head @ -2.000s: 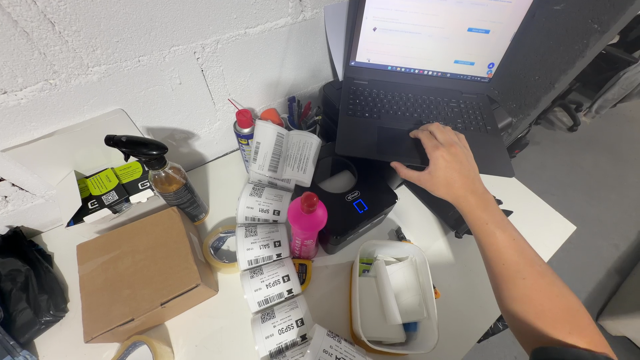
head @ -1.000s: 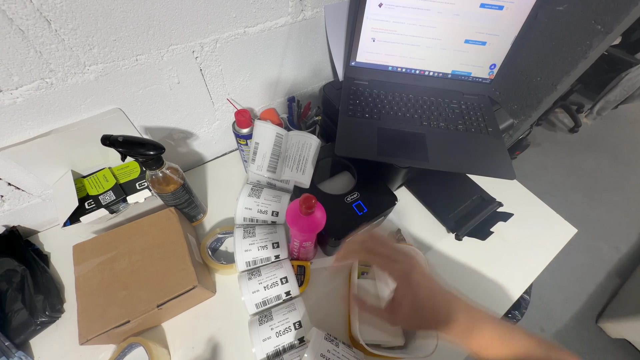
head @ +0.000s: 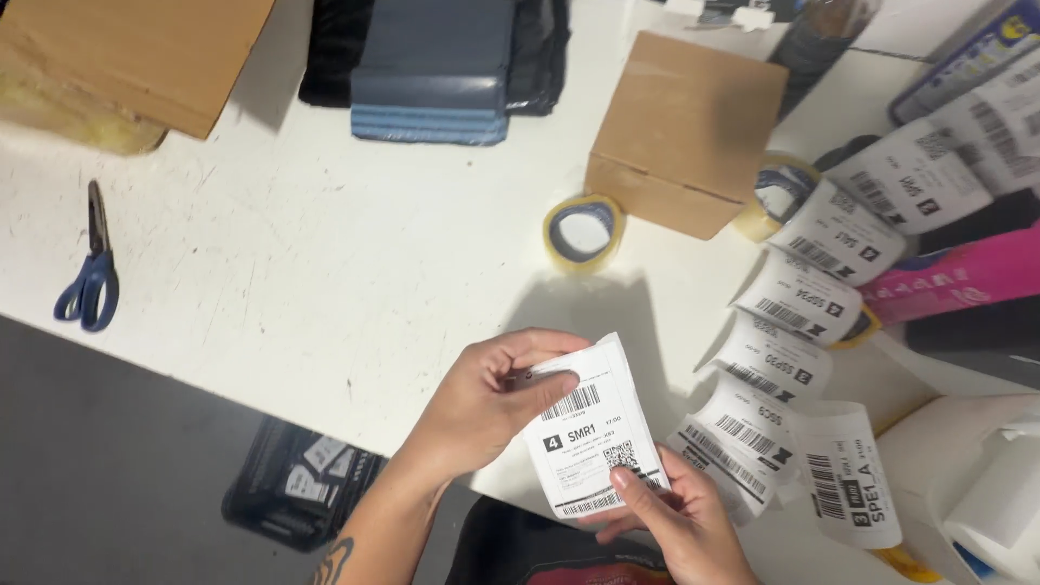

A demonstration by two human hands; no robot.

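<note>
A white printed shipping label (head: 589,439), with barcodes and a square code, is between my two hands over the front edge of the white table. My left hand (head: 496,398) pinches its upper left part, thumb on the printed face. Its lower right corner is in my right hand (head: 670,504), also with the thumb on top. To the right, a long curling strip of printed labels (head: 800,296) runs down the table, and a loose end (head: 845,471) bearing print lies beside it.
Scissors with blue handles (head: 93,280) lie at the left. Plastic mailer bags (head: 431,73) are at the back, near a cardboard box (head: 682,130) and a roll of clear tape (head: 583,233). A pink bottle (head: 959,272) and white tub (head: 934,455) stand right. Below is a black crate (head: 284,487).
The view has swung left, away from the laptop. My right hand was on the laptop, then over the white tub; now both hands hold a label.
</note>
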